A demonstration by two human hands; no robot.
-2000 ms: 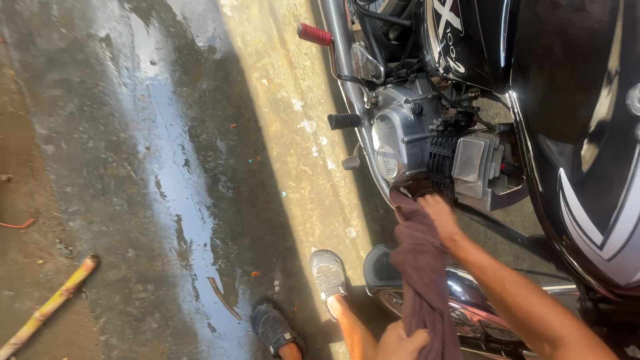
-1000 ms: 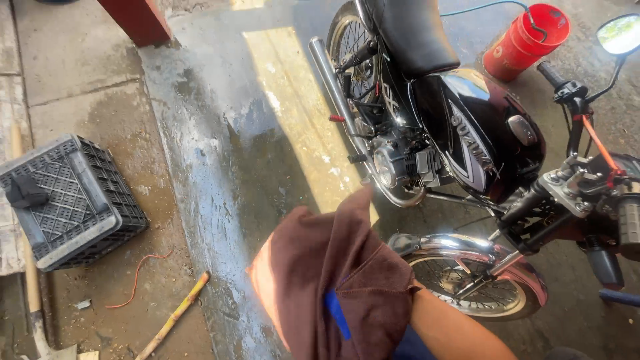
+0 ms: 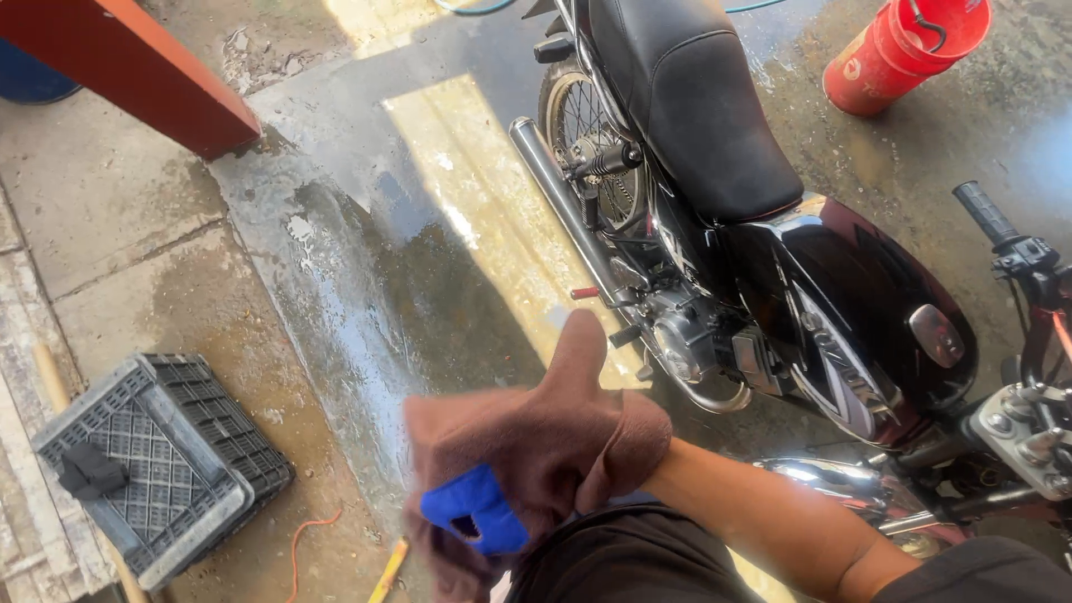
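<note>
A brown cloth [image 3: 536, 435] with a blue patch [image 3: 477, 509] covers my right hand, whose bare forearm comes in from the lower right in the head view. One narrow part of the cloth sticks up, like a covered finger or thumb. Folds hide the fingers, so their grip does not show. My left hand is out of sight. Beyond the cloth stands a black motorcycle [image 3: 846, 293], with its engine [image 3: 682, 335], exhaust pipe [image 3: 557, 201] and black seat [image 3: 712, 109] showing. A gap is visible between the raised cloth and the red-tipped foot peg [image 3: 585, 293].
A black plastic crate [image 3: 201, 435] with a dark item [image 3: 92, 471] on it sits at left, beside a wooden handle [image 3: 52, 377]. An orange-red post [image 3: 142, 75] rises at upper left. A red bucket [image 3: 871, 71] stands at upper right. The concrete floor [image 3: 335, 276] looks wet.
Two seconds ago both hands were at the cloth beside the engine; now the cloth is away from it, over my right hand. The view has swung widely, bringing in the crate and bucket.
</note>
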